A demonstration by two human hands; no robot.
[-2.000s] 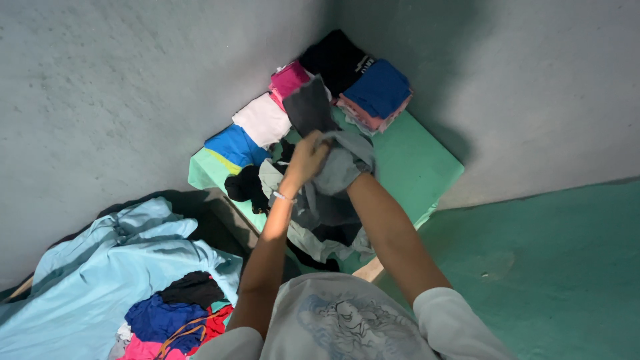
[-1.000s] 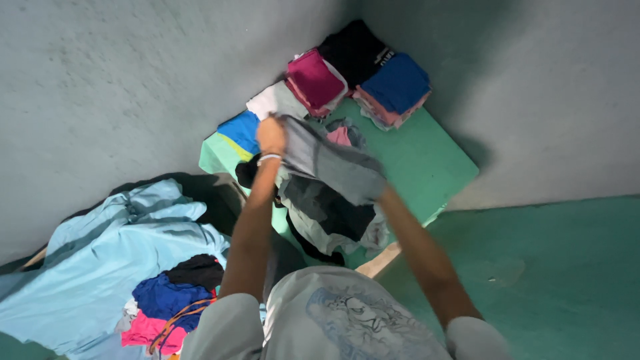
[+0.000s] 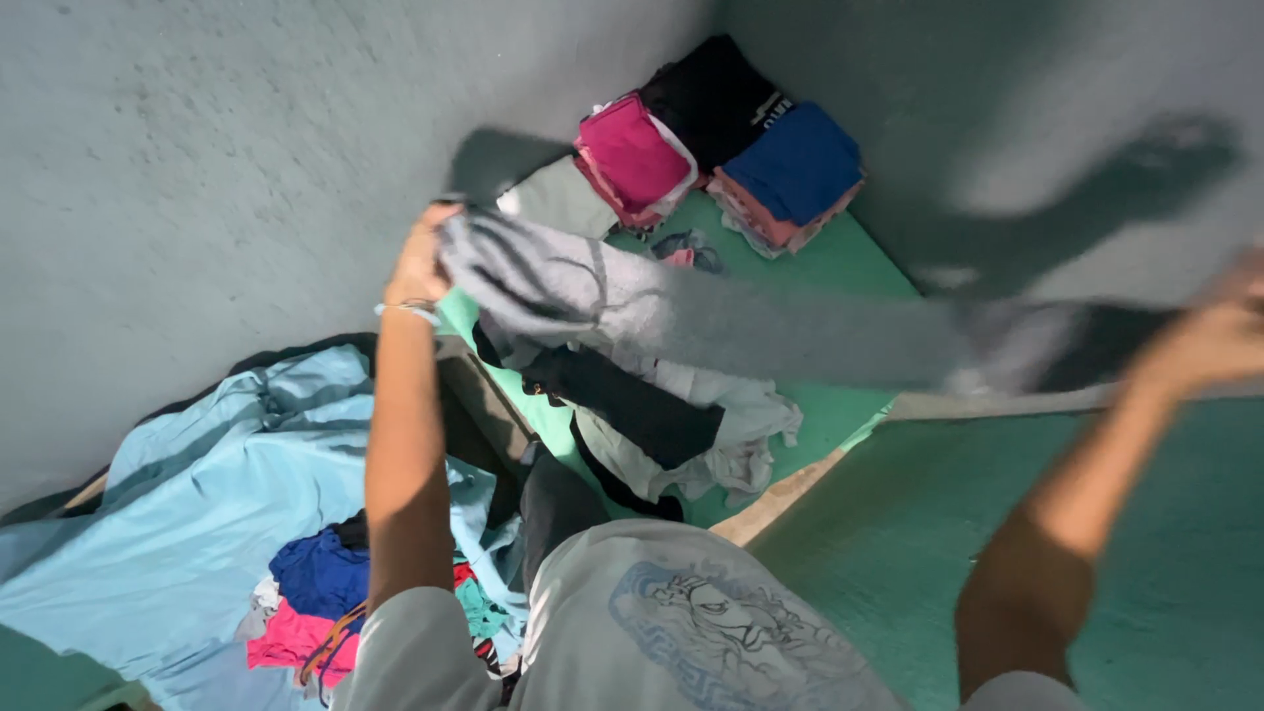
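A grey knit garment (image 3: 790, 331) is stretched sideways in the air over the green tabletop, blurred by motion. My left hand (image 3: 423, 259) grips its left end. At the right edge of the view, my right hand (image 3: 1210, 331) holds the dark far end, also blurred. Below the garment, a black cloth (image 3: 632, 400) lies on a loose heap of pale grey clothes (image 3: 750, 434). Behind it are folded stacks: one topped with magenta cloth (image 3: 634, 153), one with blue cloth (image 3: 802, 163), plus black folded clothing (image 3: 716, 94) and white folded cloth (image 3: 563, 197).
The green-covered table (image 3: 869, 272) stands in the wall corner. A small bunched blue and pink cloth (image 3: 691, 252) lies on it. At lower left, a light blue sheet (image 3: 227, 474) bears a pile with a royal blue garment (image 3: 321, 573) and a pink garment (image 3: 291, 637).
My hands have moved far apart, the right one out to the right edge. The grey garment, bunched between them two seconds ago, is now pulled out long.
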